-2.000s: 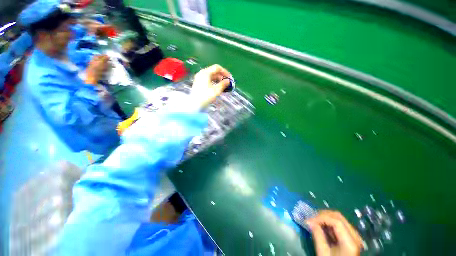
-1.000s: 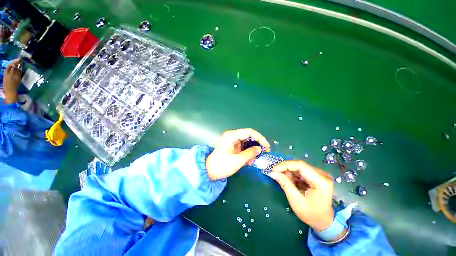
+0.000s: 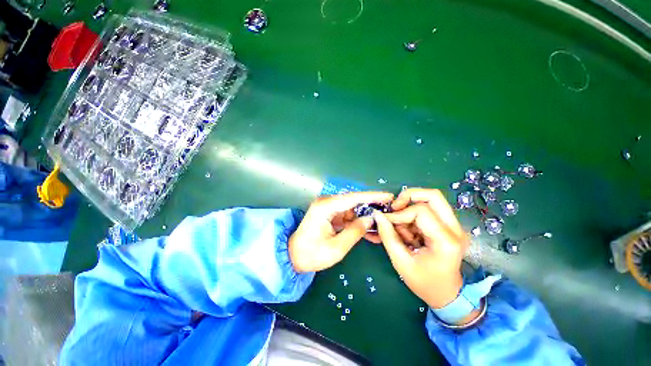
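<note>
My left hand [image 3: 325,232] holds a dark and silver round unit [image 3: 371,209] between thumb and fingers at the middle of the view. My right hand [image 3: 425,243] meets it from the right, its thumb and fingertips at the unit. The fingers cover most of the unit, and I cannot tell whether the right hand holds a small part. A blue-backed pad sheet [image 3: 341,187] lies on the green bench just behind my left hand, partly hidden. No tweezers can be made out.
A clear blister tray [image 3: 153,118] with round units stands at left, a red container [image 3: 73,46] and yellow item [image 3: 53,189] beside it. Small round modules [image 3: 492,180] with leads lie right. White pads [image 3: 343,296] lie nearer me. A roll [image 3: 637,257] is at far right.
Both hands have come together at the unit. The pad sheet, earlier between the hands, now lies behind the left hand. The view has shifted, so tray and modules appear farther left and higher.
</note>
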